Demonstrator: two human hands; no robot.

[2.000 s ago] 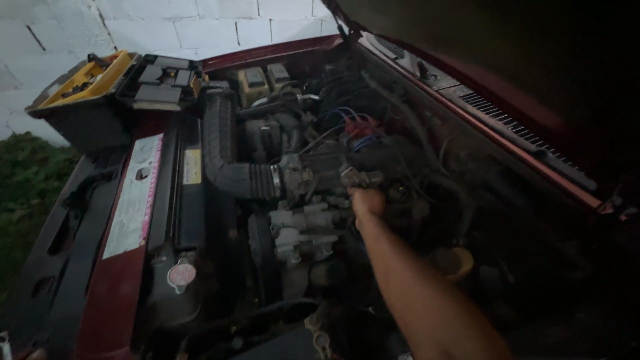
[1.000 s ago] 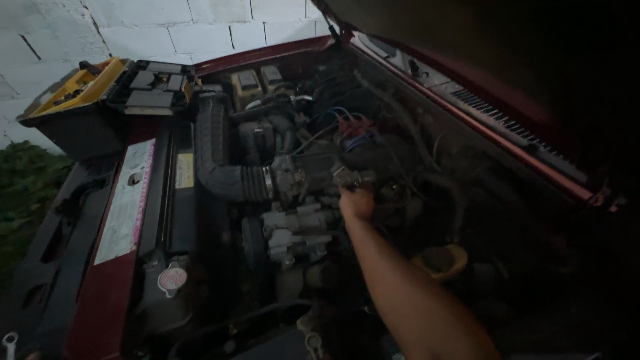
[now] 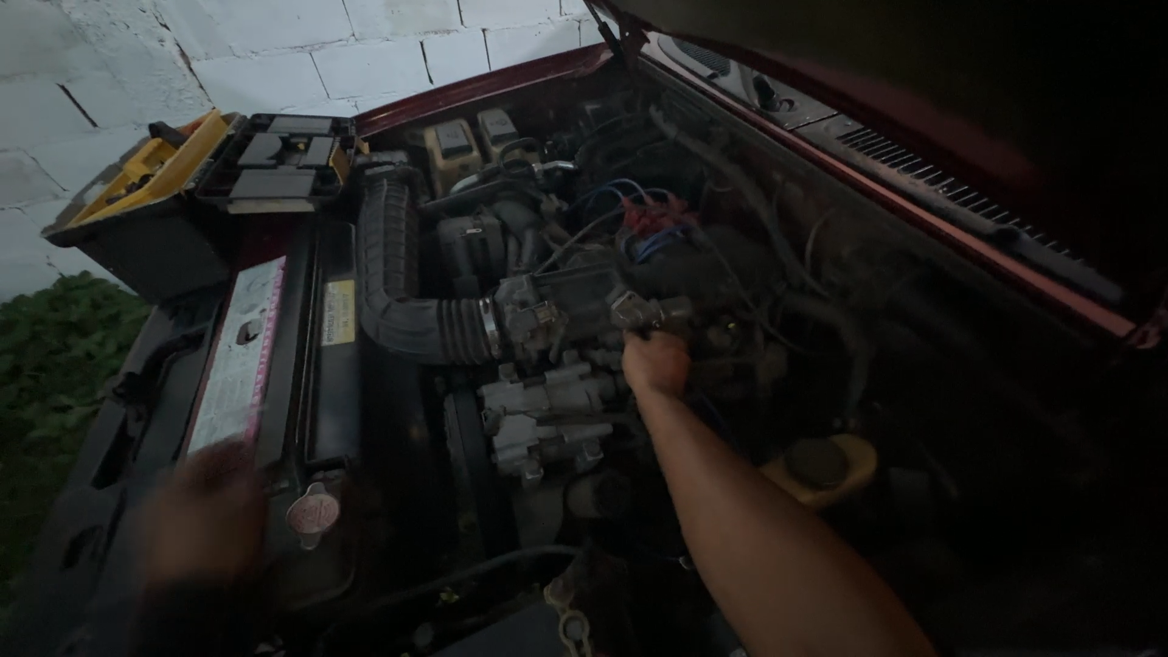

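Observation:
My right hand (image 3: 655, 362) reaches into the engine bay, its fingers hidden down beside a metal fitting (image 3: 639, 312) on the engine; whether it grips anything cannot be told. My left hand (image 3: 203, 516), dark and blurred, is over the front edge of the bay, between the labelled red front panel (image 3: 239, 351) and the radiator cap (image 3: 313, 515). What it holds, if anything, is not visible. A ribbed black air intake hose (image 3: 392, 274) bends toward the engine with a metal clamp at its end. Red and blue ignition wires (image 3: 657, 219) lie beyond my right hand.
An open toolbox with a yellow tray (image 3: 151, 173) stands on the front left corner. Overhead is the raised hood (image 3: 912, 109). A yellowish reservoir with a dark cap (image 3: 821, 465) is right of my right forearm. Behind the car is a white block wall (image 3: 365, 46).
My left hand has come into view at the lower left, near the radiator cap. My right hand stays at about the same place on the engine.

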